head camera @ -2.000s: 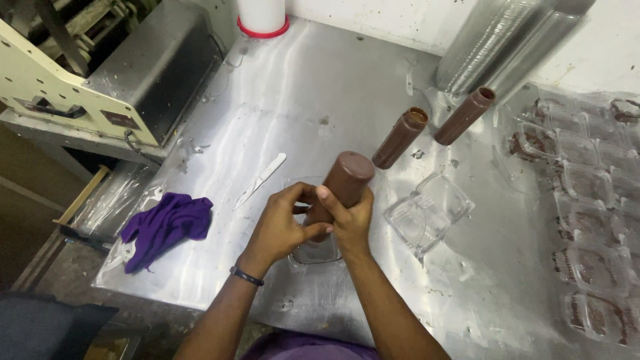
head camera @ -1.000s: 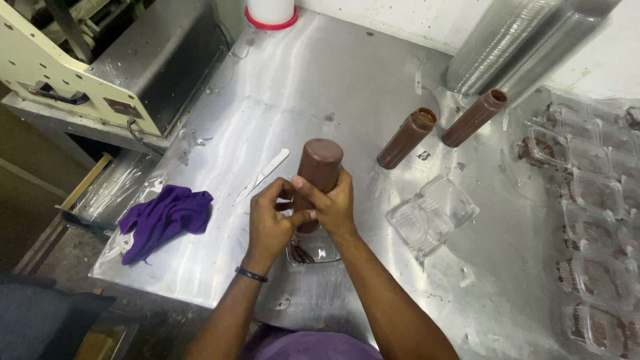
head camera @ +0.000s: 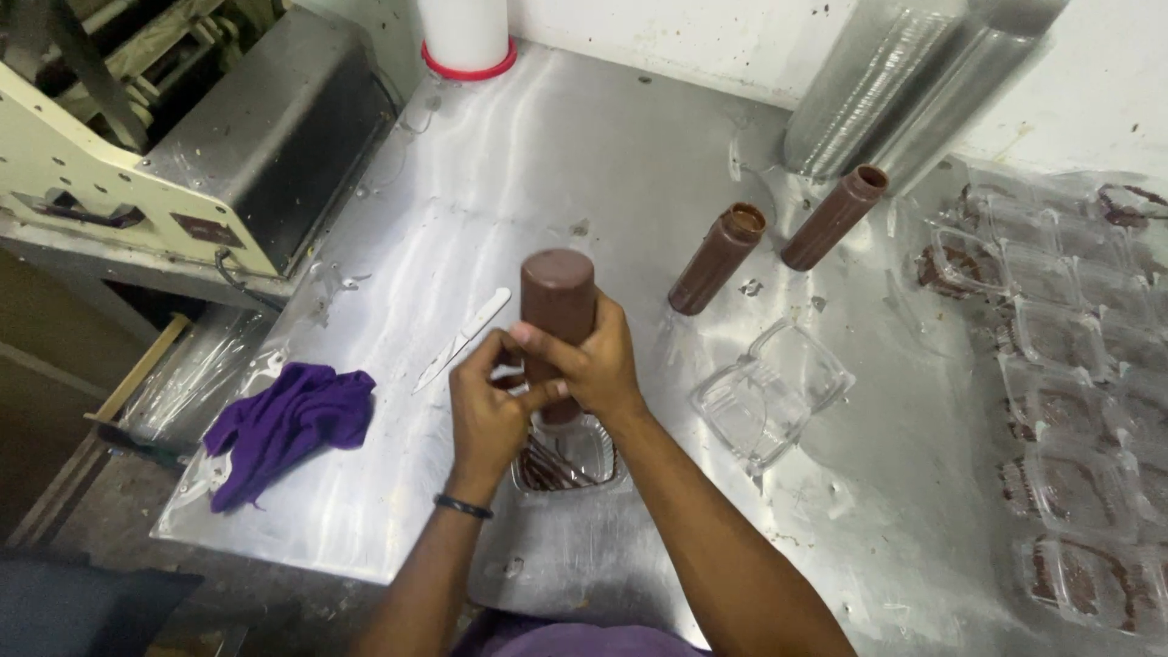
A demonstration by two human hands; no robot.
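Note:
My right hand [head camera: 598, 365] grips a brown squeeze bottle [head camera: 557, 287], held upside down with its base up. My left hand [head camera: 493, 411] has its fingers against the bottle's lower part. Below the bottle is a small clear plastic container [head camera: 598, 447] with dark brown sauce streaks on its bottom; my hands and the bottle hide part of it. An empty open clear clamshell container [head camera: 776, 392] lies to the right. Two more brown bottles, one nearer [head camera: 716, 260] and one farther [head camera: 835, 219], stand uncapped behind it.
Left of my hands lie a white-handled knife [head camera: 465, 336] and a purple cloth [head camera: 292, 424]. Filled clear containers [head camera: 1068, 493] crowd the right side. Tall stacks of clear plastic containers [head camera: 876, 91] stand by the wall, near a white bucket [head camera: 465, 36]. A machine [head camera: 265, 119] is at the left.
Dark streaks now show across the bottom of the container under the bottle. The bottle, tilted two seconds ago, is more upright. Both hands remain at it.

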